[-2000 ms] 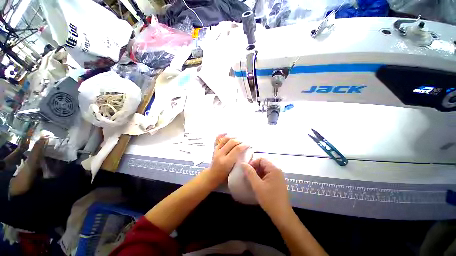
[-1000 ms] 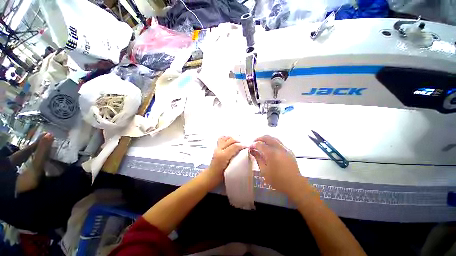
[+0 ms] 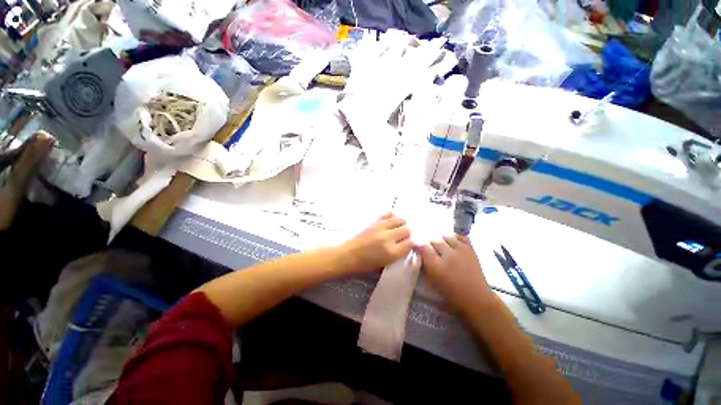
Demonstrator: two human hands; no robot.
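An off-white fabric strip hangs over the table's front edge, its upper end held between both hands. My left hand grips its top from the left. My right hand grips it from the right, fingertips close to the left hand's. The presser foot and needle area of the white sewing machine is just beyond the right hand. Dark teal thread snips lie right of the right hand. The fingertips hide the strip's top edge.
A pile of cream cut pieces lies behind and left of the needle. A plastic bag of beige strips stands further left beside a wooden board. A blue crate is on the floor at left. Another person's hand shows at the left edge.
The view has turned, so the machine appears tilted and further right. The hands, together on the strip, are nearer the presser foot. The strip, earlier folded up in the hands, now hangs down longer.
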